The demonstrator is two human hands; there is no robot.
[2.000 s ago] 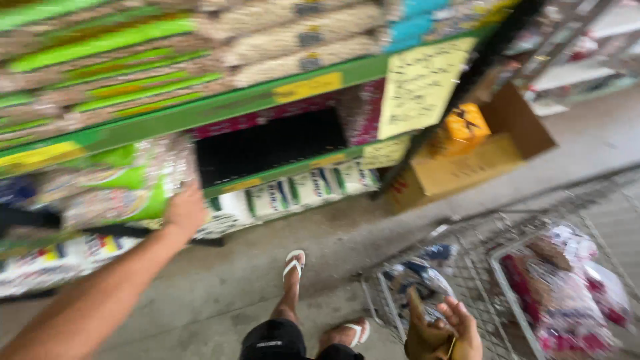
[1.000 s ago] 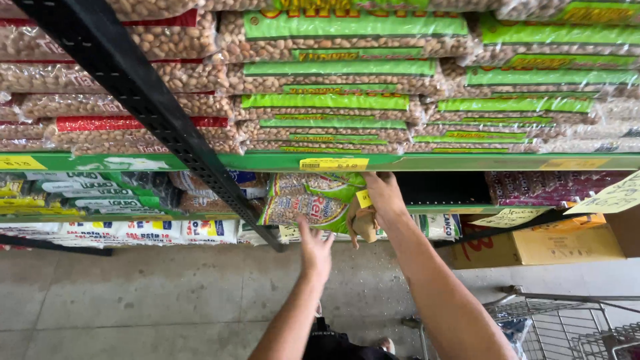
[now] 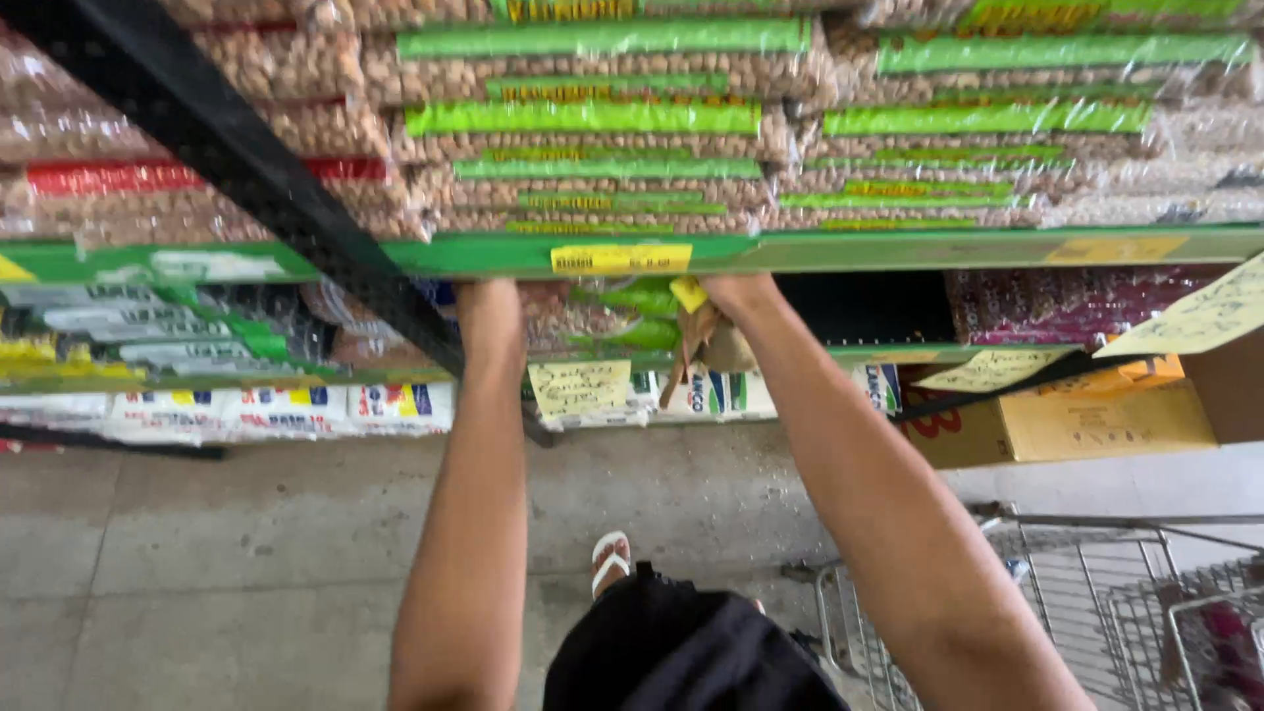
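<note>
Both my arms reach onto the lower shelf, under the green shelf edge (image 3: 474, 255). My left hand (image 3: 486, 296) is mostly hidden below that edge, at the left side of clear and green plastic bags of beans (image 3: 632, 314). My right hand (image 3: 736, 291) is at their right side, its fingers largely hidden. A crumpled brown item (image 3: 713, 341) with a yellow tag hangs by my right hand; what it is I cannot tell. Above, bean bags with green bands (image 3: 592, 118) lie stacked on the upper shelf.
A black shelf upright (image 3: 247, 183) slants at the left. White packages (image 3: 286, 407) line the bottom level. A cardboard box (image 3: 1106, 425) stands at the right, near a metal shopping cart (image 3: 1086, 583). Handwritten yellow signs (image 3: 578, 388) hang from the shelf. A sandaled foot (image 3: 610, 561) is on the concrete floor.
My left hand has gone from in front of the green bean bag to under the shelf edge. The bag, in front of the shelf one second ago, is now further in.
</note>
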